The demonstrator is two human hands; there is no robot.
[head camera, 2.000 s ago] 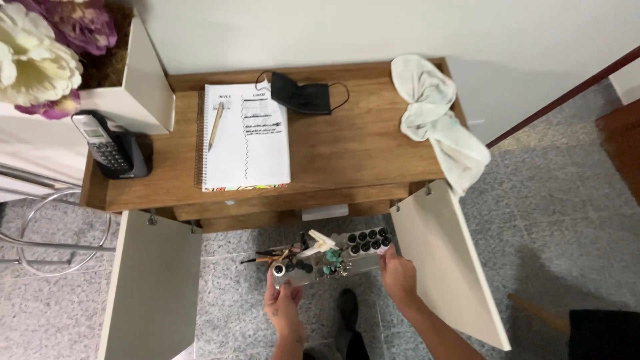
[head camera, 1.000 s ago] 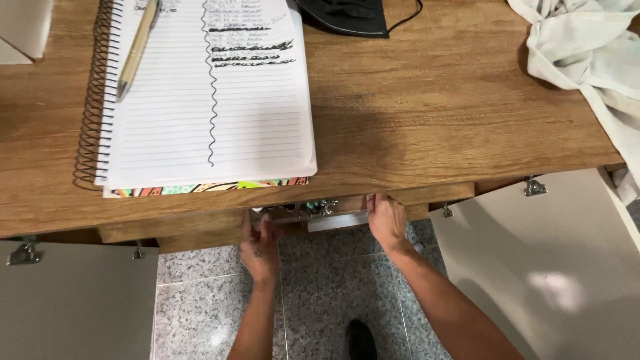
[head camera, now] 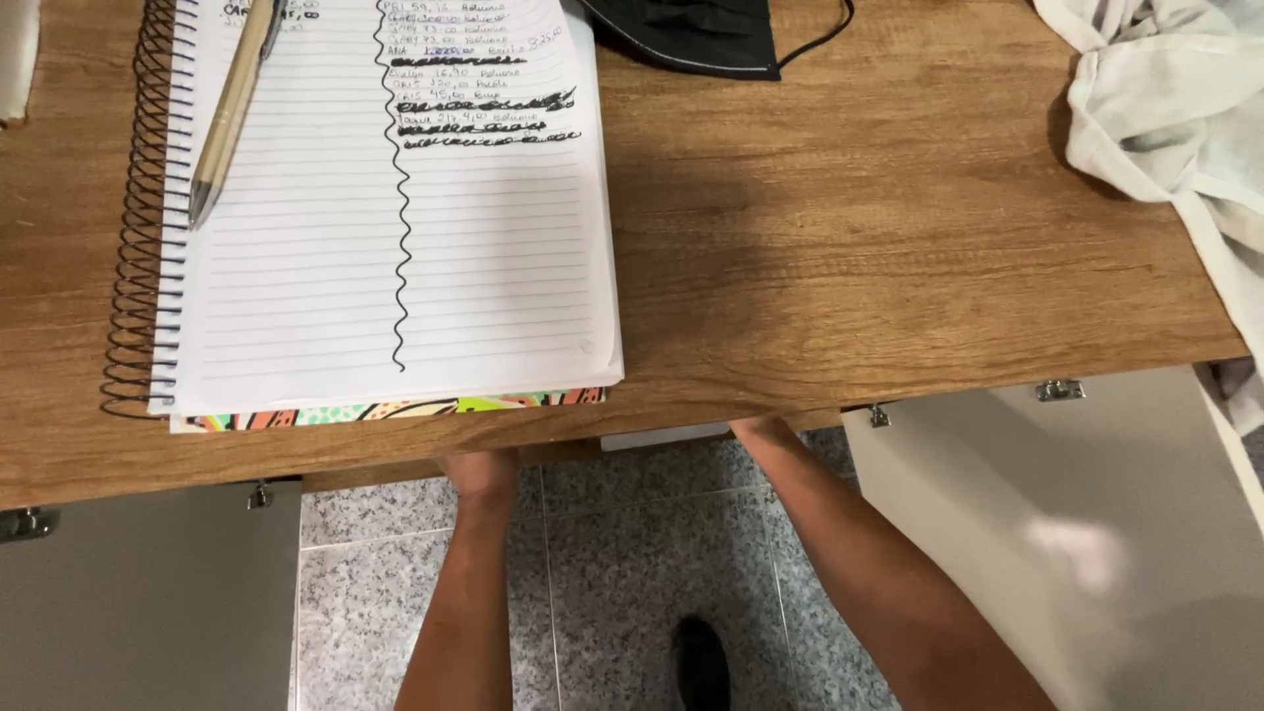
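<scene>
Both arms reach in under the front edge of the wooden cabinet top (head camera: pixel 889 247). Only the wrist end of my left hand (head camera: pixel 481 472) shows, below the spiral notebook (head camera: pixel 296 276); its fingers are hidden. My right hand (head camera: pixel 760 431) is likewise mostly hidden beneath the edge, to the right of a white flat piece (head camera: pixel 664 435). What either hand holds cannot be seen, and the organizer with bottles is out of sight.
Two pale cabinet doors, left (head camera: pixel 138 602) and right (head camera: pixel 1076 533), stand open on either side of my arms. A pen (head camera: pixel 229 114) lies on the notebook. A black face mask (head camera: pixel 691 35) and a white cloth (head camera: pixel 1165 109) rest on the top. A dark shoe (head camera: pixel 700 662) is on the speckled floor.
Two seconds ago both hands held an organizer with bottles in front of the cabinet. It and the hands have gone in under the top. The view has moved much closer.
</scene>
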